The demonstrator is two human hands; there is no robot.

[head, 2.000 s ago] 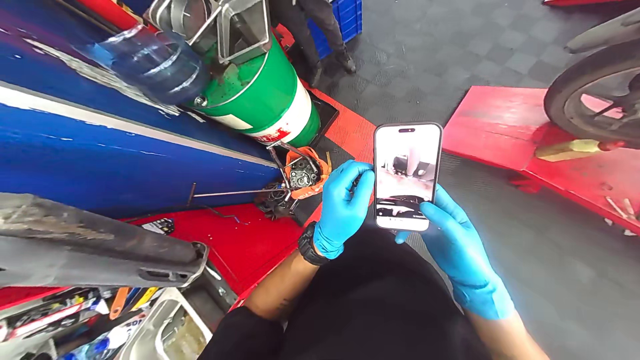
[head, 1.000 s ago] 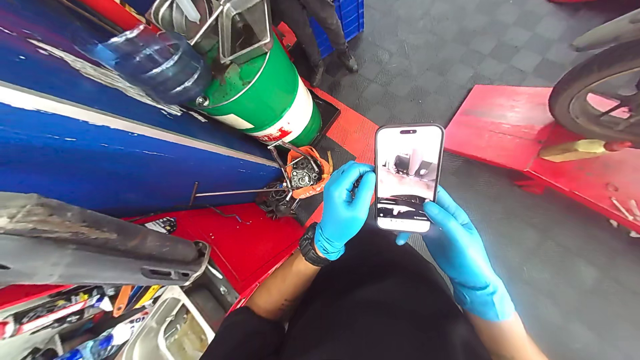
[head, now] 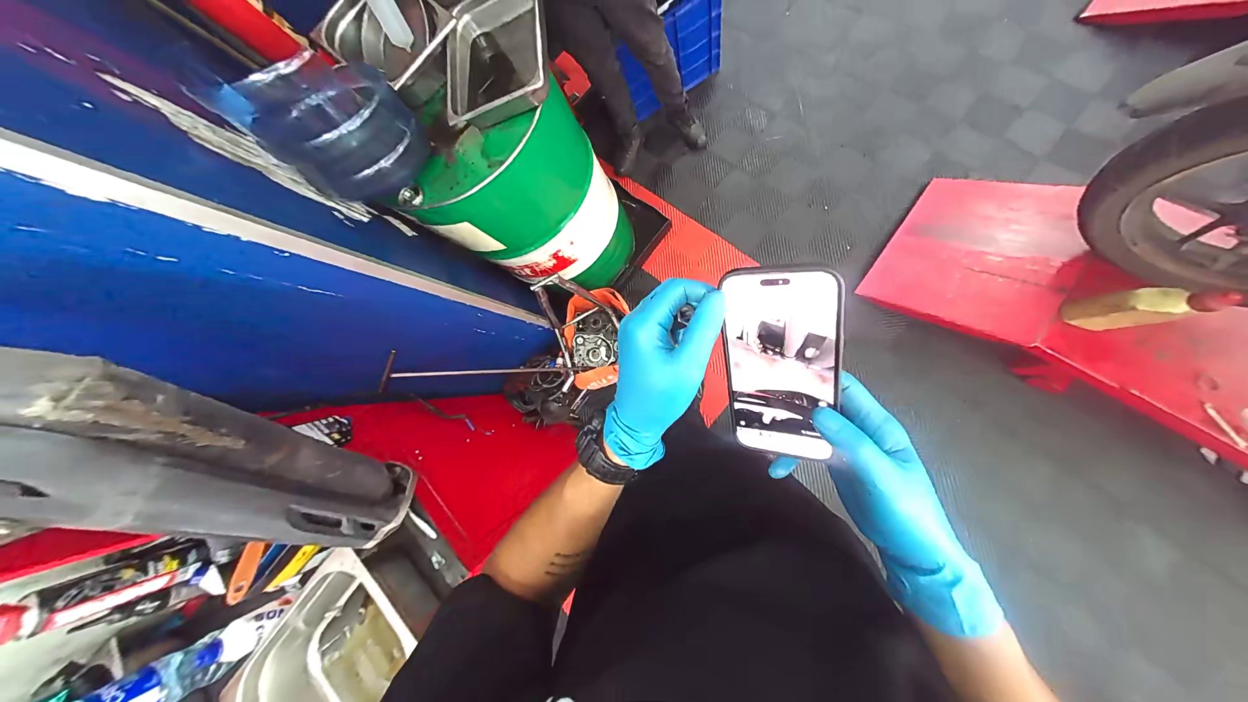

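Observation:
A smartphone (head: pixel 783 361) with a lit screen stands upright in front of me. My right hand (head: pixel 897 497), in a blue glove, holds it from the lower right, with the thumb over the lower edge of the screen and a fingertip showing beneath. My left hand (head: pixel 663 370), gloved the same way, has its fingers bent, and their tips are at the phone's left edge; whether they grip it is unclear. A black watch (head: pixel 602 449) is on my left wrist. Behind my left hand is an engine part (head: pixel 595 341) in an orange wrapping or container.
A green and white drum (head: pixel 526 195) with metal trays (head: pixel 495 58) on top stands by the blue wall. Beyond it are a person's legs (head: pixel 639 58). At right a motorcycle wheel (head: pixel 1170 195) rests on a red ramp (head: pixel 985 253). A large grey part (head: pixel 195 448) juts in at left.

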